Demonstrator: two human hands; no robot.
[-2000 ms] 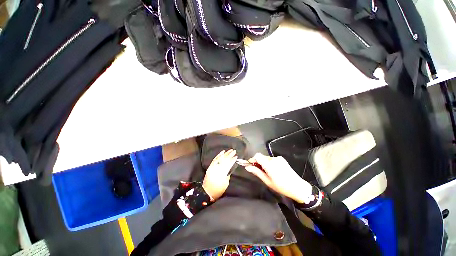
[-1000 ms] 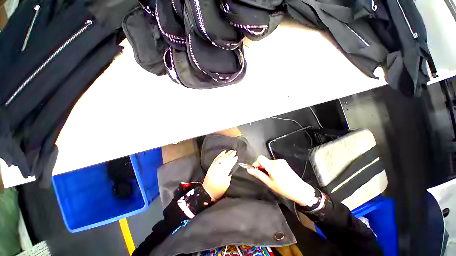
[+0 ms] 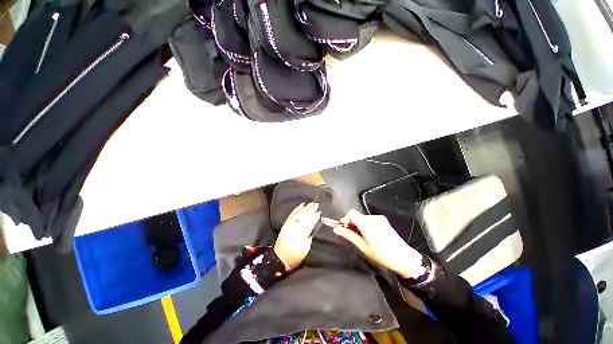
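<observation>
A small rounded black pocket piece [image 3: 296,199] is held over my lap, against the dark grey apron [image 3: 316,299]. My left hand [image 3: 296,236] is shut on the pocket piece, its fingers lying over the cloth. My right hand [image 3: 368,235] is just to the right, closed around a small tool with a reddish part and a metallic tip, likely thread snips [image 3: 331,222]. The tip points at my left fingertips. Most of the tool is hidden in my right fingers.
The white table [image 3: 222,156] bears a pocket bundle [image 3: 285,80], stacked panels [image 3: 74,87] at left and hanging panels [image 3: 470,54] at right. Below are a blue crate [image 3: 134,306] at left, a pale stool [image 3: 464,201] with a black strip, and another blue container [image 3: 514,295] at right.
My right fingertips and the tool tip have shifted slightly against the left hand since the first frame. The view has moved a little. Both hands keep their hold.
</observation>
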